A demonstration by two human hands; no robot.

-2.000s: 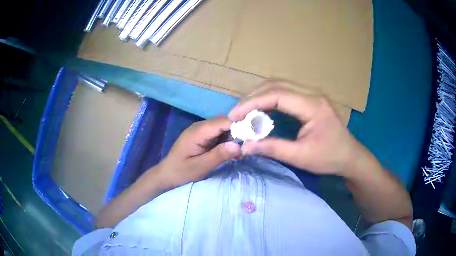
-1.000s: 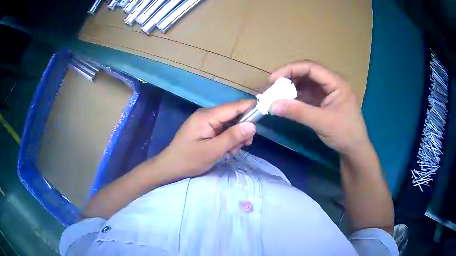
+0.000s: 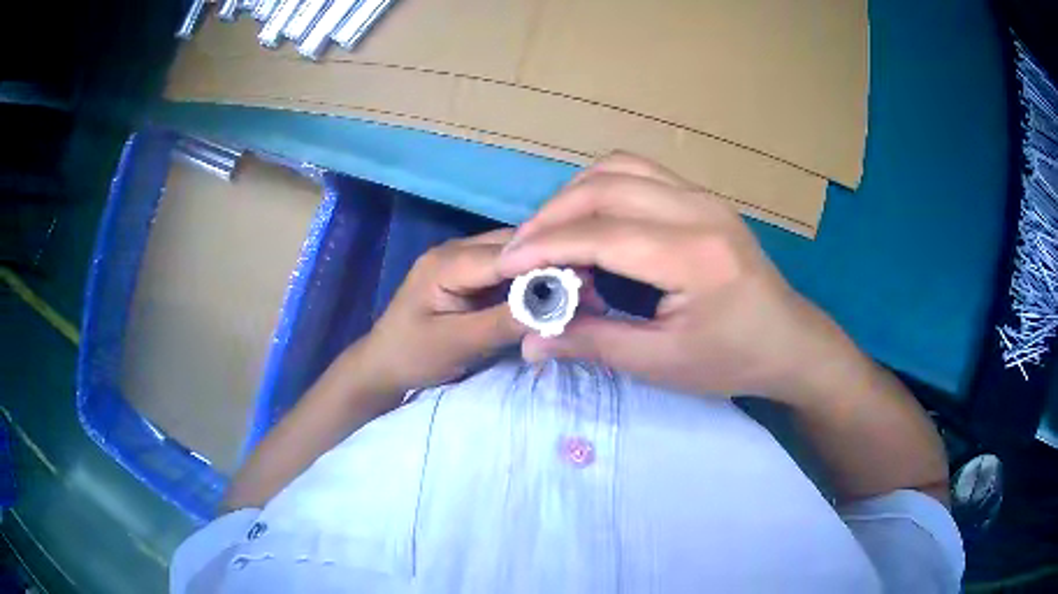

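Observation:
A white end fitting with a notched rim faces the camera in front of my shirt, its round opening showing. My right hand holds the fitting between thumb and fingers from the right. My left hand is behind and left of it, fingers closed around the far side. The tube that showed in the earlier view is hidden behind the fitting and my fingers. Silver tubes lie slanting in a row on the cardboard at the top left.
A blue crate stands at the left with cardboard inside and a few silver tubes at its top corner. The teal bench top shows around the cardboard. Thin white-silver rods are heaped at the far right. A shoe shows at the lower right.
The fitting and tube were tilted with the tube visible; now the fitting's open end faces the camera, lower and further left. My right hand has moved left and down, close against my left.

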